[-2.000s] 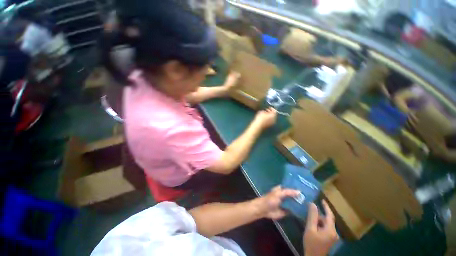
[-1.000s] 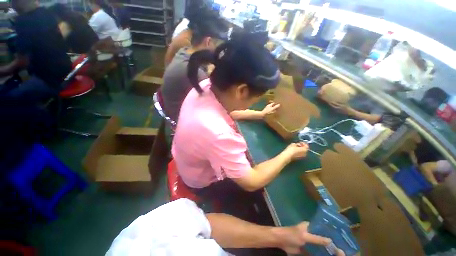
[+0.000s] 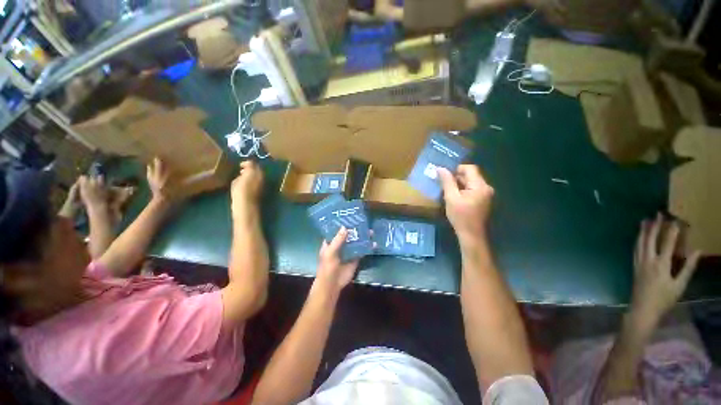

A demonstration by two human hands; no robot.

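My left hand (image 3: 338, 261) holds a fanned stack of dark blue instruction cards (image 3: 346, 225) above the bench's front edge. My right hand (image 3: 468, 198) holds a single blue card (image 3: 435, 163) by its lower edge, over the right side of the right mailer box (image 3: 399, 192). The left mailer box (image 3: 296, 183) stands open beside it with a blue card (image 3: 328, 183) lying inside. Both brown lids stand upright behind the trays. A spare card pile (image 3: 405, 238) lies flat on the bench in front of the right box.
At left, a person in pink (image 3: 150, 340) has hands at a brown box (image 3: 178, 150) and near white cables (image 3: 247, 142). At right, another person's hand (image 3: 660, 265) rests on the green bench (image 3: 522, 237) near brown cartons. Power strips and a metal device stand behind the boxes.
The view has swung from the left neighbour to the bench ahead. The cards, earlier together at my hands, are now split: a stack in my left, one card in my right.
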